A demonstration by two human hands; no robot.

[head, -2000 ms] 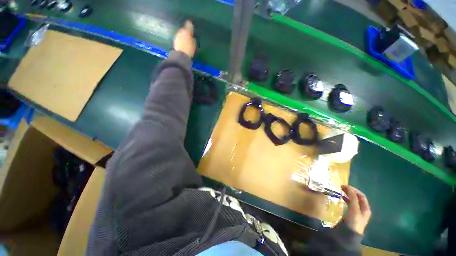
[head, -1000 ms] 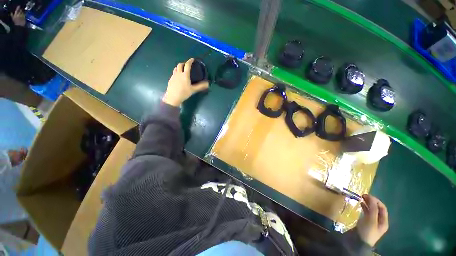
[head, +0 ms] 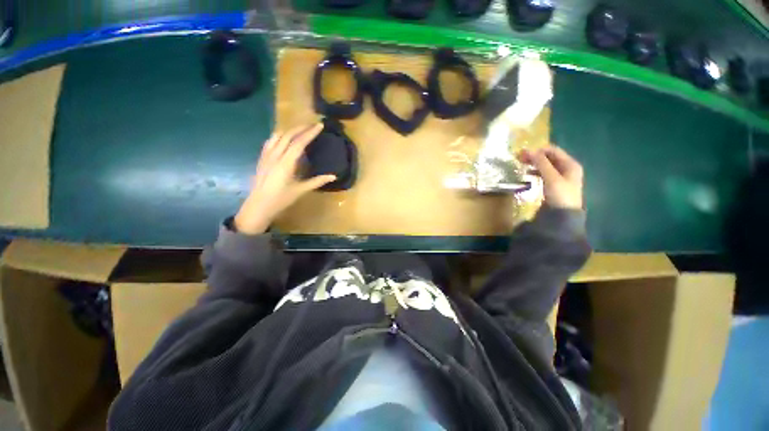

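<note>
My left hand [head: 282,172] holds a black round unit [head: 331,157] by its left side, over the left part of the cardboard mat [head: 396,194]. Three black ring housings, a left one [head: 318,84], a middle one [head: 411,125] and a right one [head: 463,108], lie in a row along the mat's far edge. My right hand [head: 556,174] is at the mat's right end, its fingertips closed on the end of a slim dark tool [head: 503,188] beside a pale patch. A white roll [head: 533,93] with a dark angular side stands above it.
Another black ring housing [head: 229,67] lies on the green bench left of the mat. Several black round units [head: 609,27] stand beyond the green edge strip [head: 405,35]. A cardboard sheet [head: 29,143] is at far left. Open cartons [head: 156,316] with black parts stand at the near side.
My left hand has come back from the far line and brought the black round unit over the mat. The view has turned to the mat. My right hand stays by the tool.
</note>
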